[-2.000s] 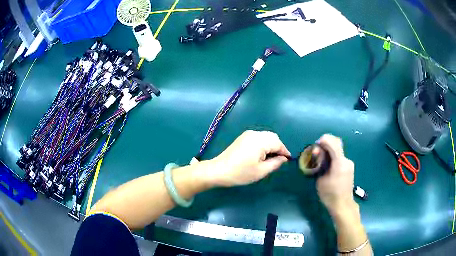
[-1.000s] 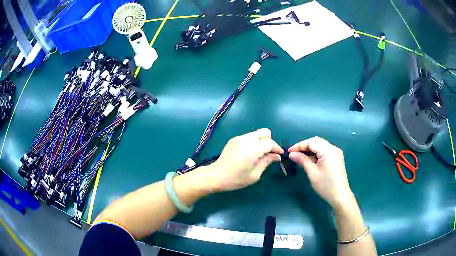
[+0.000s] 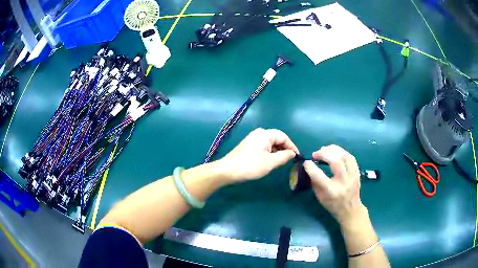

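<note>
My left hand pinches the black wire branch at its fingertips. The wire harness runs from under this hand up to a black connector with a white label. My right hand is close beside it, fingers closed at the same branch, with the harness tape roll hanging under the fingertips, its pale core showing. A small white connector sticks out to the right of my right hand. My fingers hide most of the branch.
The untaped harness pile is at left, the steel ruler at the near edge. Orange-red scissors and a grey machine are at right. A drawing sheet, handheld fan, black harness bundle and blue bin are beyond.
The tape roll, first out in my right hand and apart from my left, now hangs close under both hands' fingertips. The small white connector has shifted up at the right.
</note>
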